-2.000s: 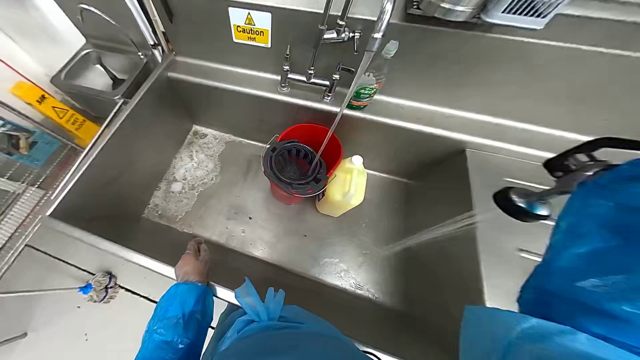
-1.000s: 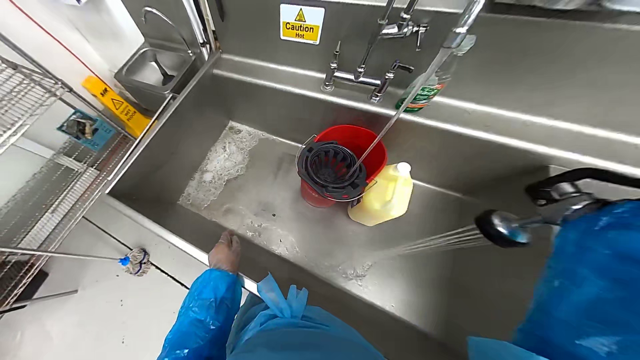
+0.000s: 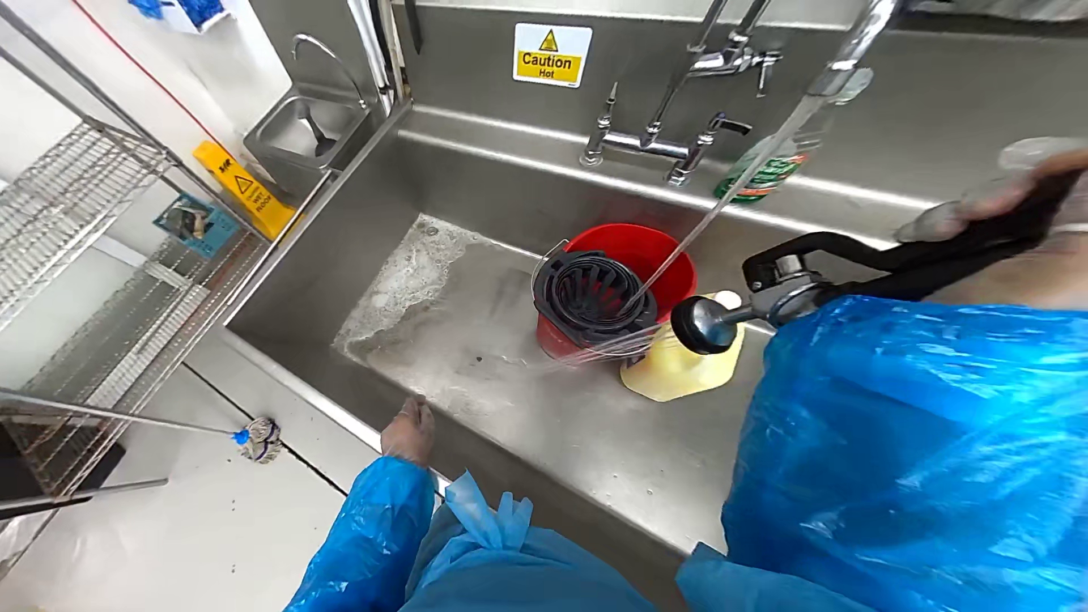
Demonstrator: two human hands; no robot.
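My right hand [image 3: 990, 204], in a clear glove, grips the black handle of a pre-rinse spray gun [image 3: 790, 293]. Spray leaves its round head toward the left, crossing in front of a red bucket [image 3: 646, 251] with a dark mop wringer [image 3: 595, 297]. A thin stream from the faucet spout [image 3: 858, 42] falls into the bucket. Beside the bucket stands a yellow plastic jug [image 3: 680, 370], partly hidden by the spray head. My left hand [image 3: 410, 432], also gloved, rests on the front rim of the stainless steel sink [image 3: 297, 382], holding nothing that shows.
Foam [image 3: 412, 276] lies on the sink's left floor. A green-labelled bottle [image 3: 765, 174] stands on the back ledge by the tap [image 3: 650, 144]. To the left are a small hand sink [image 3: 314, 127], a yellow wet-floor sign [image 3: 242, 187], a wire rack [image 3: 76, 204] and a mop [image 3: 259, 440].
The spray gun has moved left, from the sink's right side to beside the jug, and its spray now passes the bucket. My left hand stays at the front rim. The view has shifted left.
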